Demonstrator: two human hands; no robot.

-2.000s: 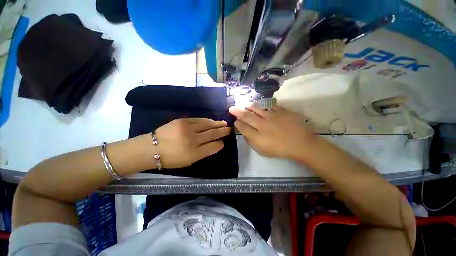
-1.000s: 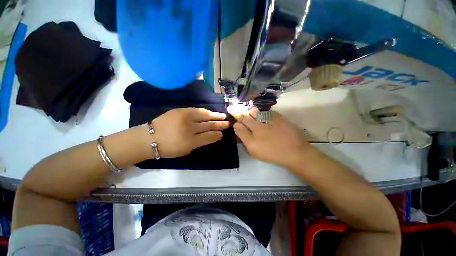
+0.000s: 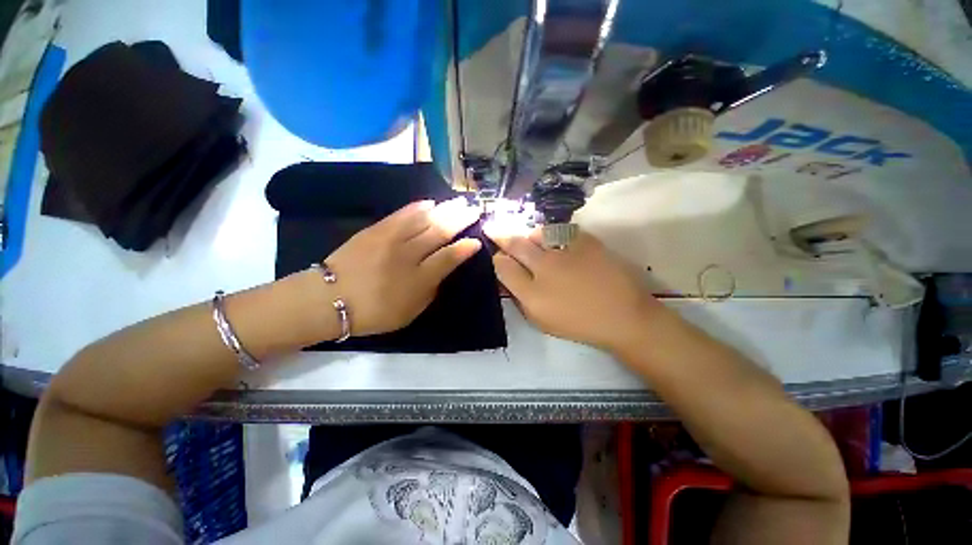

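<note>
A black fabric piece (image 3: 464, 309) lies flat on the white table, its right edge at the needle area and a rounded, folded-looking strip along its far side. My left hand (image 3: 389, 271) lies on the fabric, its fingertips in the bright lamp light beside the presser foot. My right hand (image 3: 565, 282) is at the fabric's right edge, fingertips at the glare, thumb and fingers close to the cloth. The sewing machine (image 3: 682, 229) stands at the right. The glare hides the needle and what the fingertips touch.
A pile of brownish-black cut pieces (image 3: 128, 138) lies at the left. A blue rounded guard (image 3: 336, 69) hangs at the top. Another dark piece (image 3: 223, 27) lies behind it. A measuring tape (image 3: 448, 409) runs along the front edge. A red plastic rim (image 3: 682, 481) shows below.
The fabric has moved slightly away from me, towards the machine's far side. My left fingertips have moved forward into the lamp light. My right hand has stayed near the needle.
</note>
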